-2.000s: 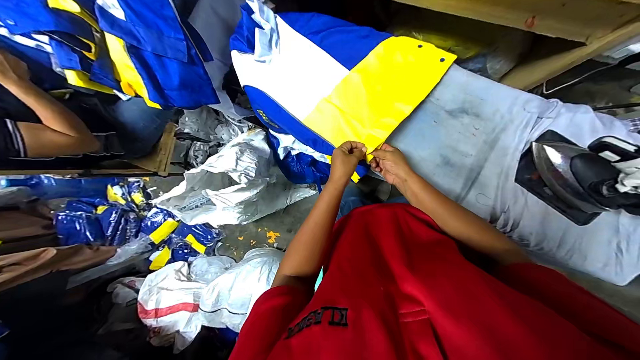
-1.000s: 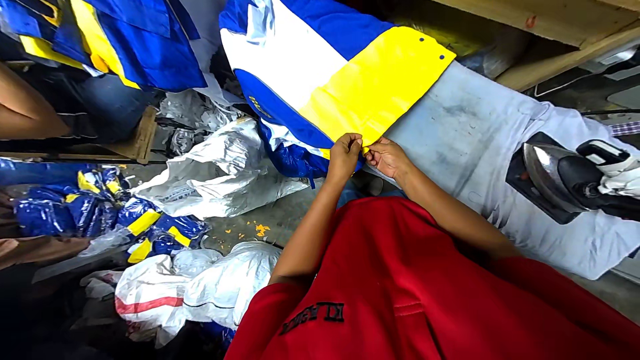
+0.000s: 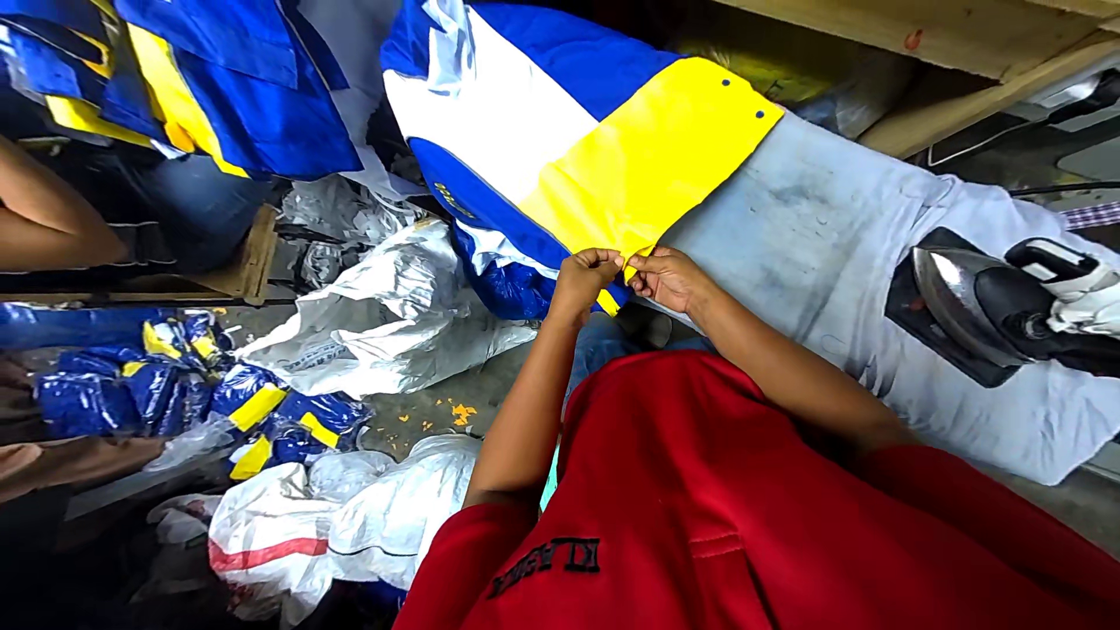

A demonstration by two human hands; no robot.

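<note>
A blue, white and yellow garment (image 3: 647, 157) lies across the upper part of a cloth-covered ironing board (image 3: 787, 227). Two dark snap-like dots show on its yellow part near the far corner. My left hand (image 3: 588, 278) pinches the near yellow edge of the garment between thumb and fingertips. Close beside it, almost touching, my right hand (image 3: 672, 278) grips the same edge, its other fingers curled. A small yellow piece hangs below the fingertips. On the board's right end rests an electric iron (image 3: 980, 306), on a dark pad (image 3: 910, 324).
White plastic sacks (image 3: 376, 324) lie on the floor at left, near bagged blue garments (image 3: 157, 385). More blue and yellow garments (image 3: 245, 87) hang at upper left, by another person's arm (image 3: 52, 219). A wooden shelf (image 3: 945, 44) edges the board's far side.
Both hands stay together at the yellow edge throughout, with only small finger shifts. The other person's arm at left has changed position.
</note>
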